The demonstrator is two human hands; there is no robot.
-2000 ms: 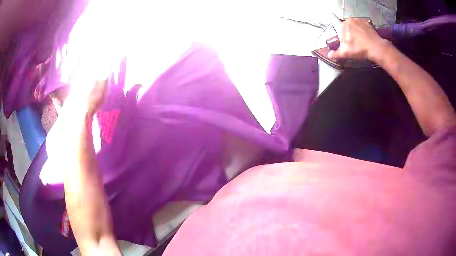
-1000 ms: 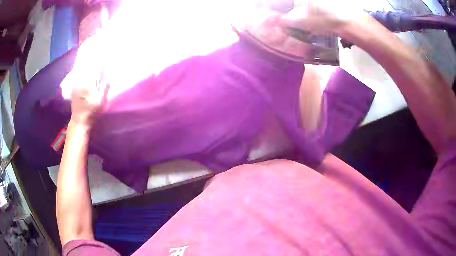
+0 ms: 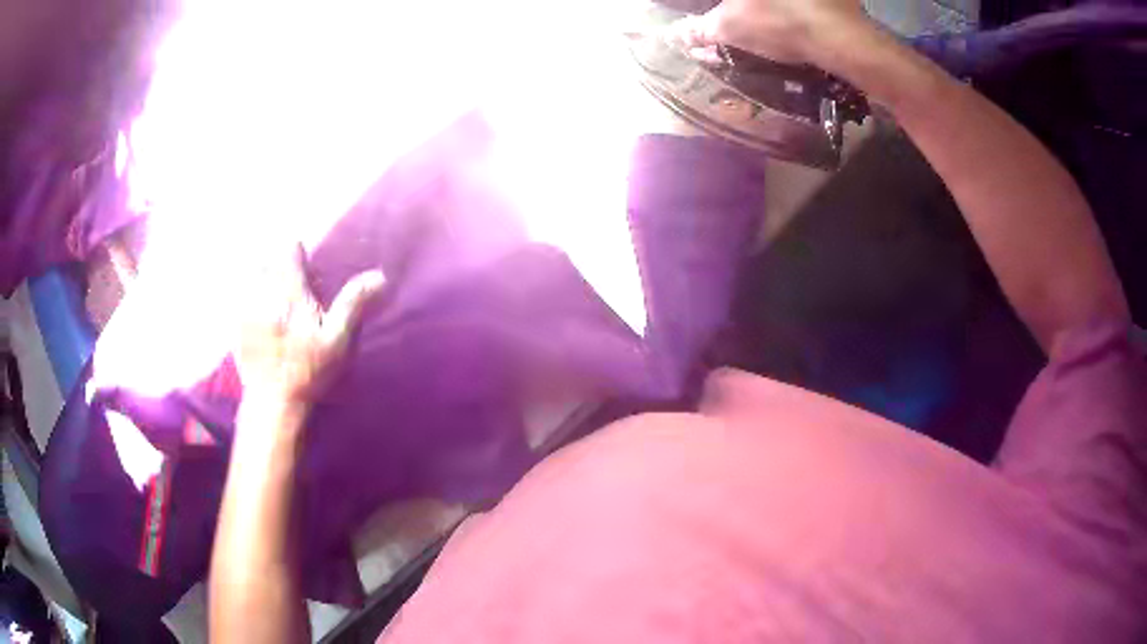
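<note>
The dark purple garment lies across the table in front of me, its upper part washed out by glare. A sleeve hangs toward me at its right. My left hand lies on the garment at the left, fingers and thumb spread; its fingertips fade into the glare. My right hand is closed on the handle of the steam iron, at the upper right above the sleeve. Glare hides the iron's tip, and whether the iron touches cloth I cannot tell.
The hose runs right from behind my right hand. The pale table edge shows below the garment. A dark rounded form with a red-edged strip is at the lower left. A blue object stands at the left.
Compared with one second ago, the view has shifted and the sleeve appears further left. My left hand now shows its thumb spread on the cloth. The iron stays in my right hand.
</note>
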